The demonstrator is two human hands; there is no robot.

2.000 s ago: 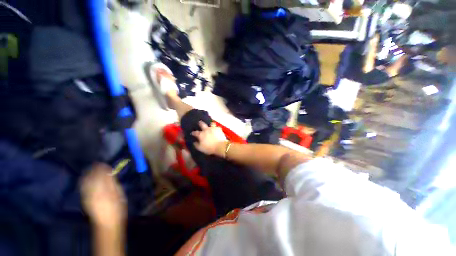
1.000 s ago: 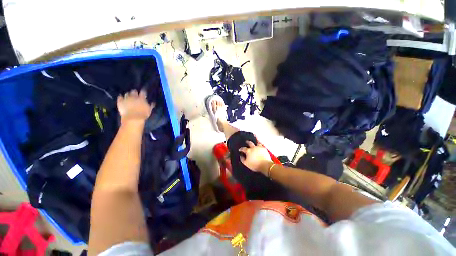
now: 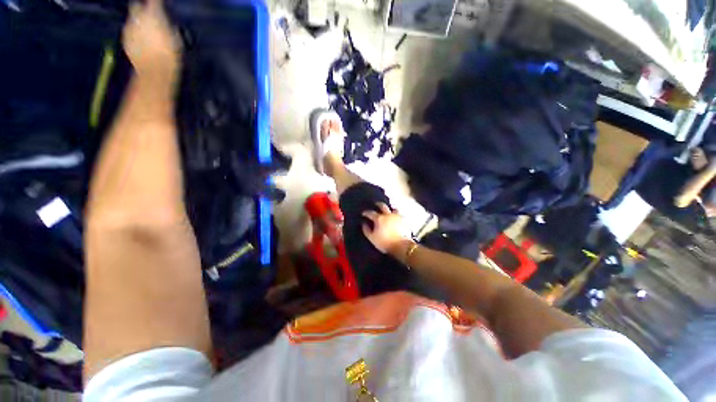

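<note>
Dark navy garments [image 3: 224,149] fill the blue crate [image 3: 264,94] on the left. One garment has a pale stripe and a white label, another a yellow stripe. My left hand [image 3: 151,39] is over the garments at the top left; it is blurred and its fingers reach the picture's top edge, so its grip is hidden. My right hand [image 3: 386,228] rests on my dark-clothed knee with its fingers apart and nothing seen in it.
A red stool [image 3: 334,251] is beside my leg. Black scraps [image 3: 357,98] lie on the floor near my sandalled foot. A large dark garment heap [image 3: 510,133] stands right of them. A treadle [image 3: 422,14] is at the top. Part of another person's arm [image 3: 695,184] shows at the far right.
The view first swung across to the crate, then tilted. My left hand has moved from the crate's right part up and left to the picture's top edge. My right hand stays on my knee.
</note>
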